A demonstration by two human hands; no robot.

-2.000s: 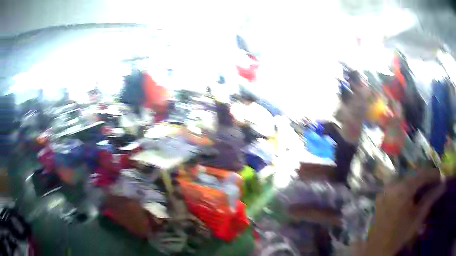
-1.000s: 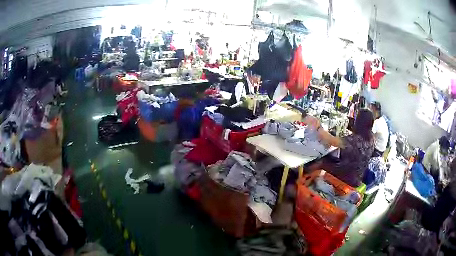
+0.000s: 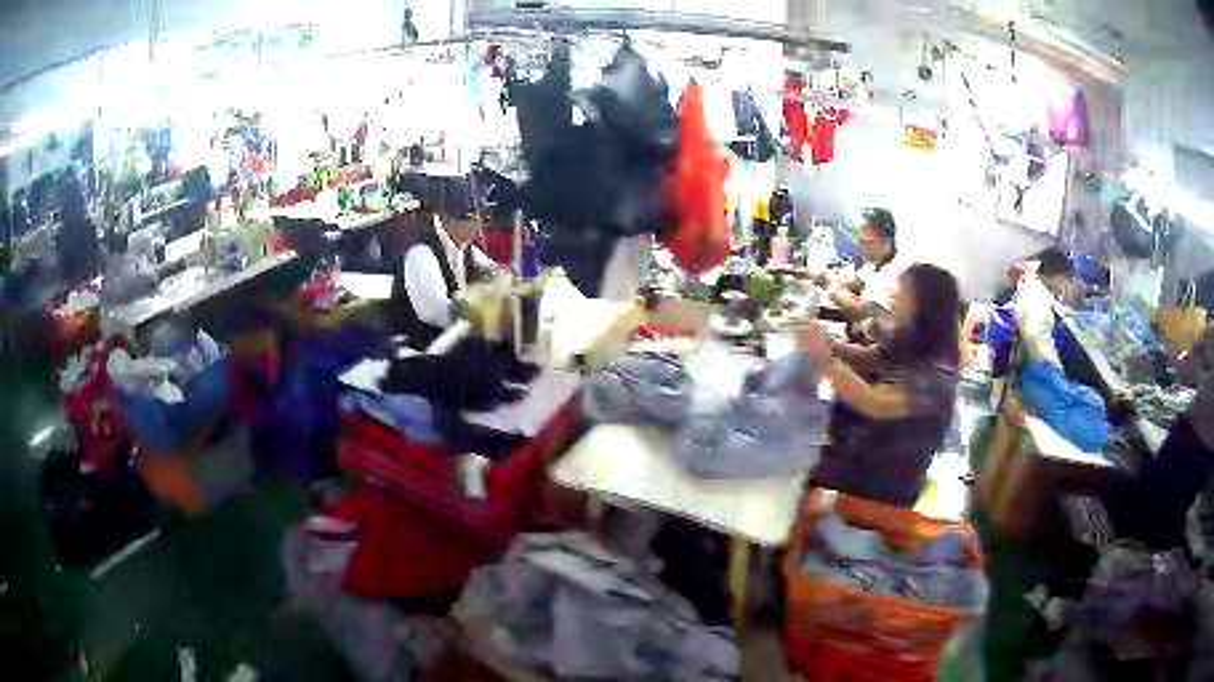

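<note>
Neither of my hands is in the picture. Nearest in front of me is a heap of grey cloth pieces (image 3: 599, 616) at the bottom middle. Behind it stands a small pale table (image 3: 666, 482) with grey garments (image 3: 759, 420) on it. An orange crate (image 3: 872, 620) holding grey cloth stands at the table's right front leg. A red crate (image 3: 439, 473) with dark and white cloth on top is to the left of the table.
A person in dark clothes (image 3: 905, 413) sits at the table's right side. Other people sit farther back. Black and red garments (image 3: 699, 187) hang above the middle. Green floor (image 3: 173, 586) shows at the lower left. More cloth lies at the lower right.
The view has swung right and moved closer to the pale table and crates. The hand at the lower right two seconds ago is out of view. The seated person's arms are now raised higher.
</note>
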